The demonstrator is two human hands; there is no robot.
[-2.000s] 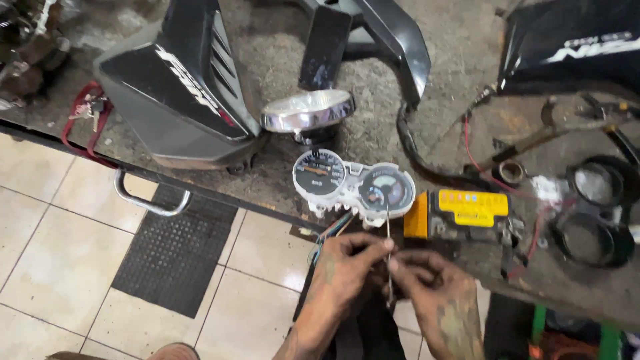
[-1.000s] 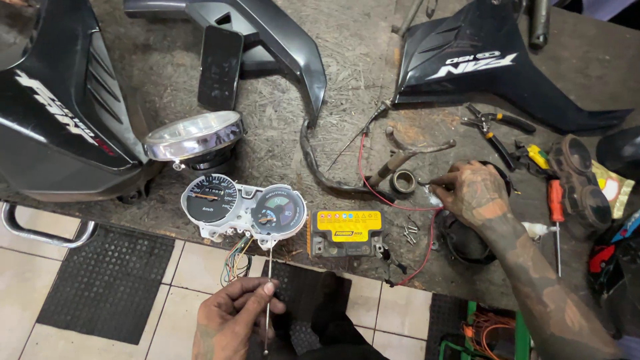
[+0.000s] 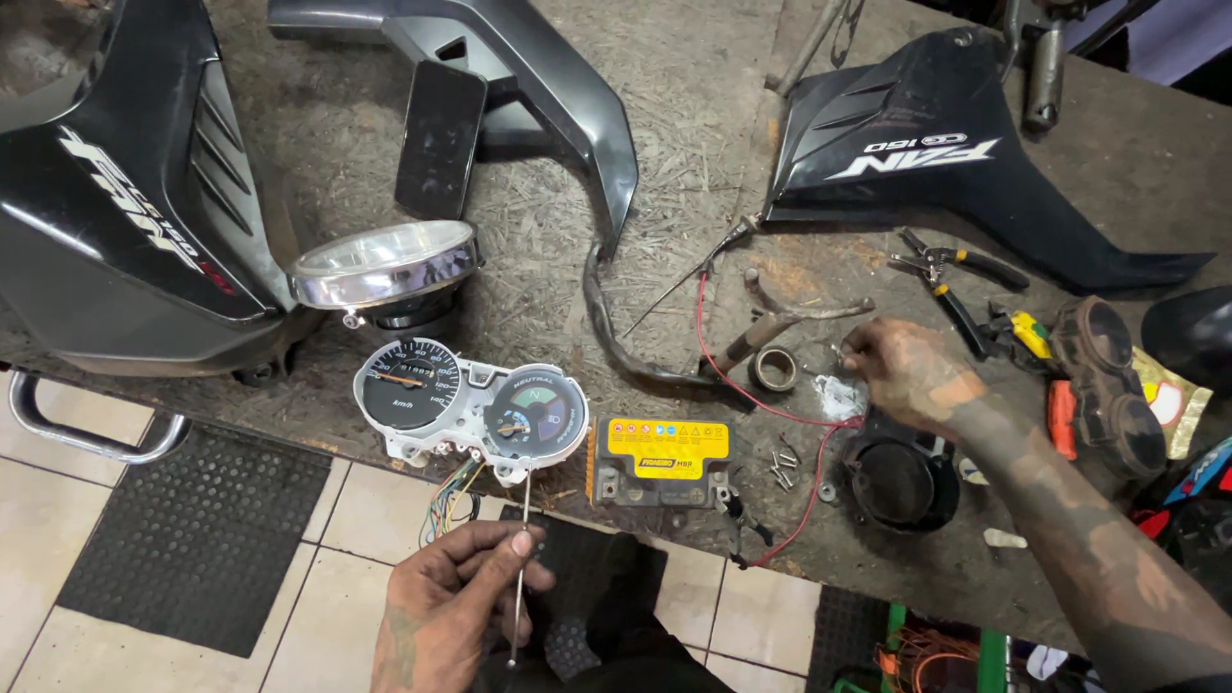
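My left hand [image 3: 472, 597] pinches a thin metal rod [image 3: 520, 587] between thumb and fingers, its upper end at the lower rim of a motorcycle instrument cluster [image 3: 472, 409]. Coloured wires hang below the cluster at the bench edge. To its right lies a yellow and black battery [image 3: 662, 457] with a black clip at its right terminal. My right hand [image 3: 910, 371] reaches over the bench beside a small crumpled plastic bag [image 3: 840, 397], fingertips together at a tiny piece too small to name. Several screws [image 3: 784, 467] lie below and left of this hand.
A round headlight [image 3: 385, 269], a phone [image 3: 441, 140] and black fairing panels [image 3: 895, 144] lie farther back. A metal fork-shaped part [image 3: 770, 322], red wire, pliers [image 3: 948, 279], a red-handled tool [image 3: 1062, 419] and black round housings [image 3: 895, 481] surround the right arm. A metal handle [image 3: 96, 428] juts from the bench's front.
My right hand has left the rod near the cluster and moved right to the small parts beside the plastic bag. My left hand still holds the rod. The view has shifted right.
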